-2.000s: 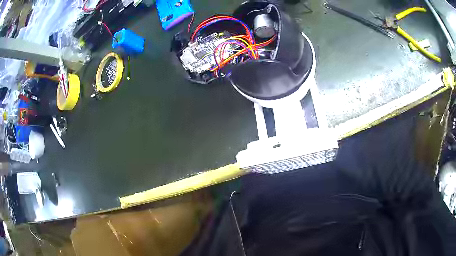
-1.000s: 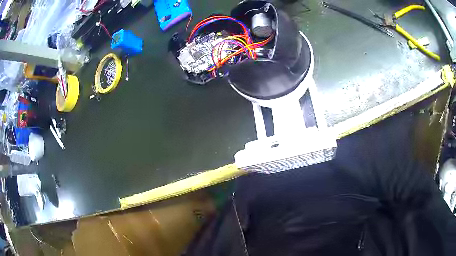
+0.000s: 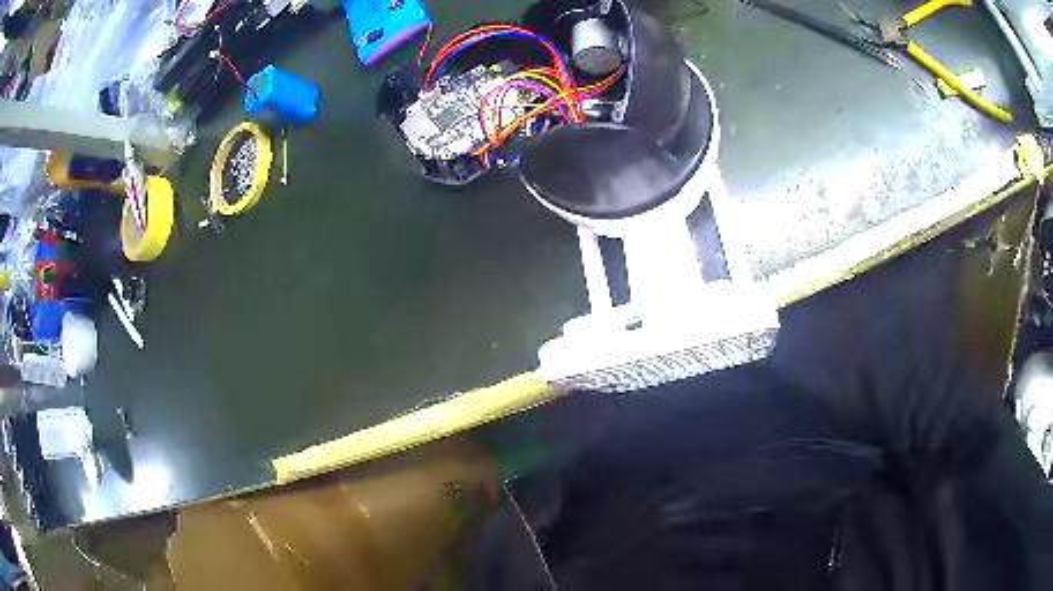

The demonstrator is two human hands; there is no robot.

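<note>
No hand is in view. The white housing (image 3: 664,260) lies on the bench, its ribbed end over the yellow-taped front edge. A black shell (image 3: 618,173) sits inside its white ring. Behind it is an open black cover (image 3: 629,52) with a grey metal cylinder (image 3: 596,46). To its left, a silvery circuit board (image 3: 456,113) lies in a dark round shell. Red, orange, yellow and blue lead wires (image 3: 543,102) run between board and housing.
Blue battery packs (image 3: 387,25) lie at the top. A tape ring with silvery bits (image 3: 240,170) and a solid yellow tape roll (image 3: 148,219) are at left, near a grey bar (image 3: 69,125). Yellow-handled pliers (image 3: 906,40) are upper right. Dark clothing (image 3: 739,485) is below the bench edge.
The whole view has shifted slightly, so the bench things appear a little higher and further left. The dark clothing below the edge has changed its folds. The housing and board keep their places on the bench.
</note>
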